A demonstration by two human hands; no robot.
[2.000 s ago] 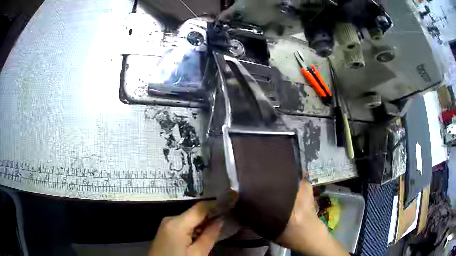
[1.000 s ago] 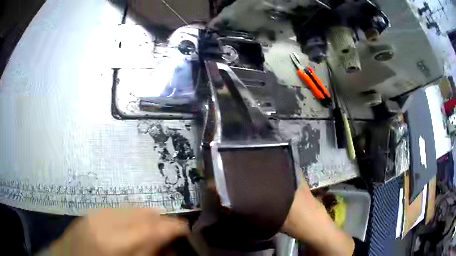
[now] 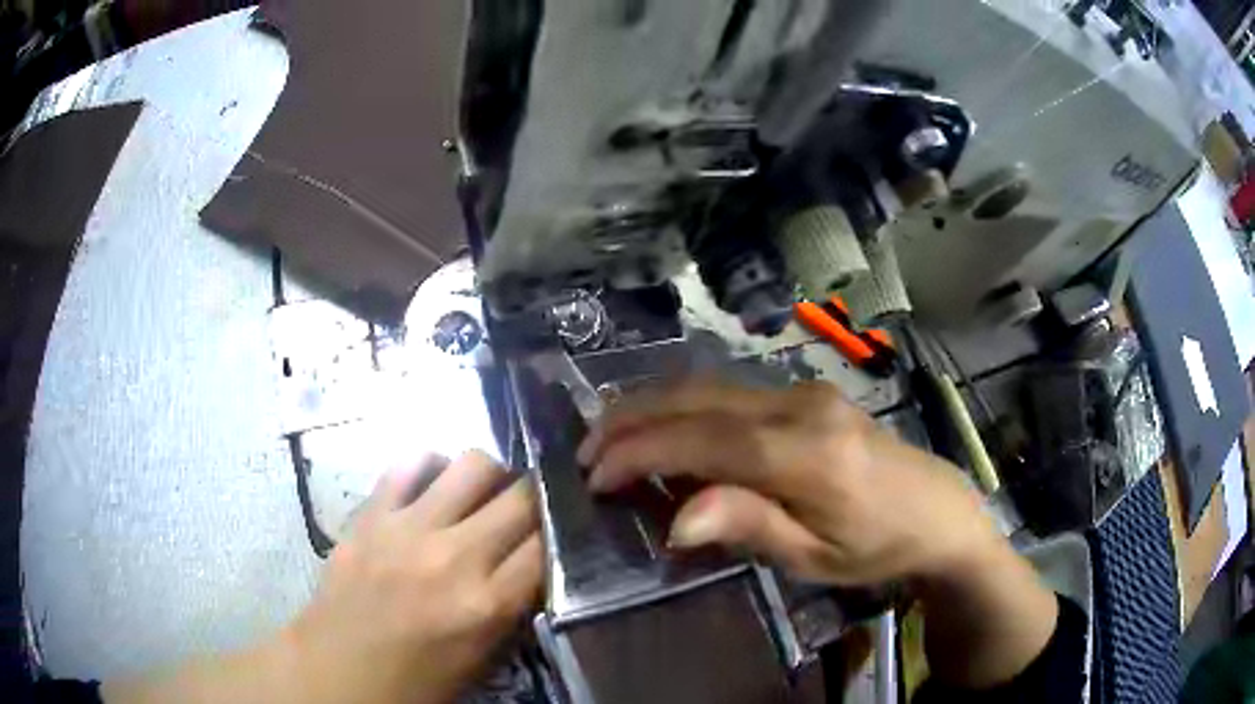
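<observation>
The shiny metal folder lies on the machine bed, with a brown strip in its wide frame at the bottom of the view. My left hand rests along the folder's left side, fingers bent. My right hand is over the folder, fingertips near its narrow end; whether it grips anything is hidden. The bobbin area is under the off-white machine head. A brown fabric panel lies left of the head, with a pale thread over it.
Orange-handled snips and a pale-handled tool lie right of my right hand. A dark parts tray with clear plastic stands further right. Another dark brown cloth piece lies at the table's far left.
My hands have moved up from the front edge onto the folder area. The view has shifted closer to the machine head, and more of the brown fabric shows at the upper left.
</observation>
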